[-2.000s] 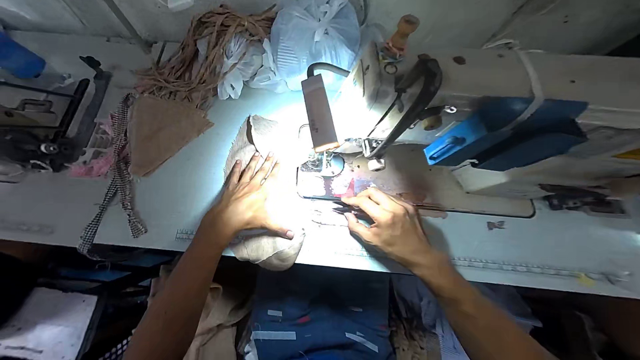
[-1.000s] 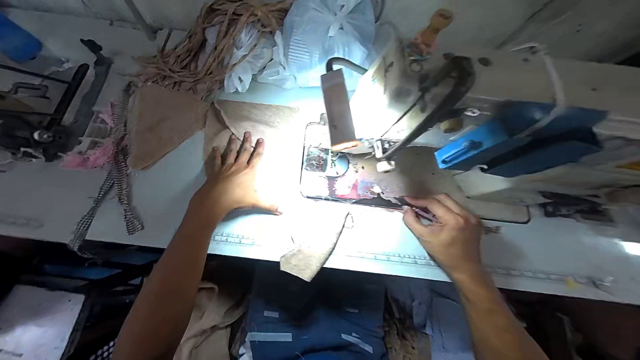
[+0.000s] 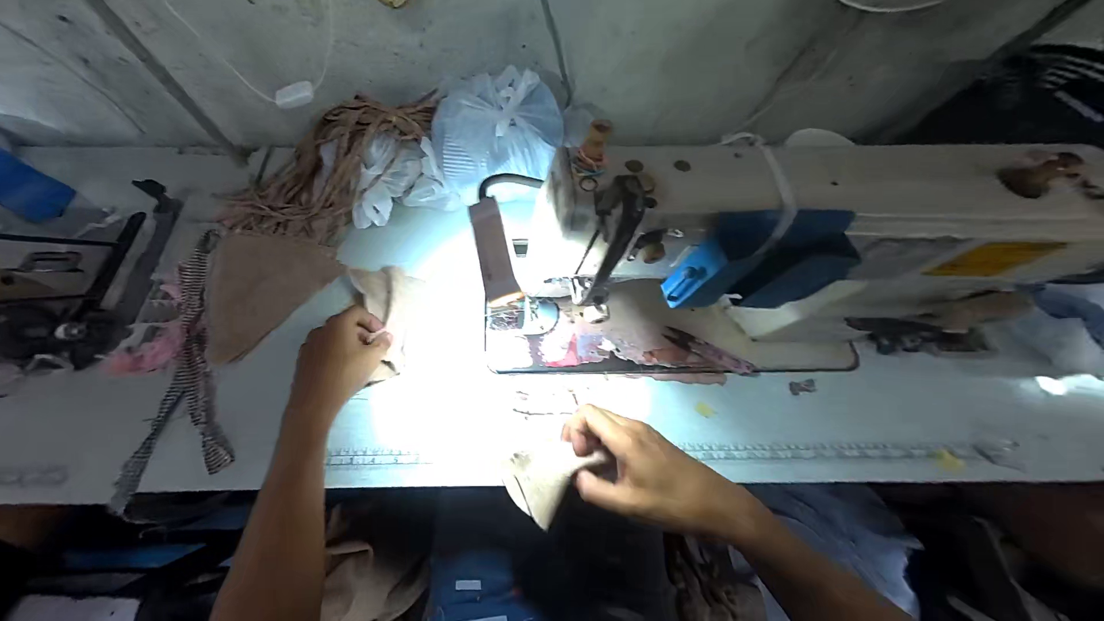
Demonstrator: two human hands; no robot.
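My left hand (image 3: 341, 349) grips the edge of a beige fabric piece (image 3: 392, 306) left of the sewing machine's needle area. Between the fingers of my right hand (image 3: 617, 461) is a small beige fabric piece (image 3: 539, 487), which hangs at the table's front edge. Thread snips (image 3: 711, 352) with pinkish handles lie on the machine bed (image 3: 785, 354). The sewing machine (image 3: 906, 190) stands at the right, its presser foot (image 3: 593, 310) above the bed. A lamp (image 3: 496, 250) lights the middle so brightly that details there wash out.
Another brown fabric piece (image 3: 263, 289) and striped strips (image 3: 194, 379) lie at the left. Behind are a heap of brown fabric strips (image 3: 319, 164) and a tied plastic bag (image 3: 498, 125). A measuring tape (image 3: 802, 452) runs along the front edge. A second machine (image 3: 69, 302) is far left.
The snips, in my right hand a second ago, now lie on the machine bed. My right hand has taken up the small fabric piece. My left hand, flat before, now pinches the larger piece.
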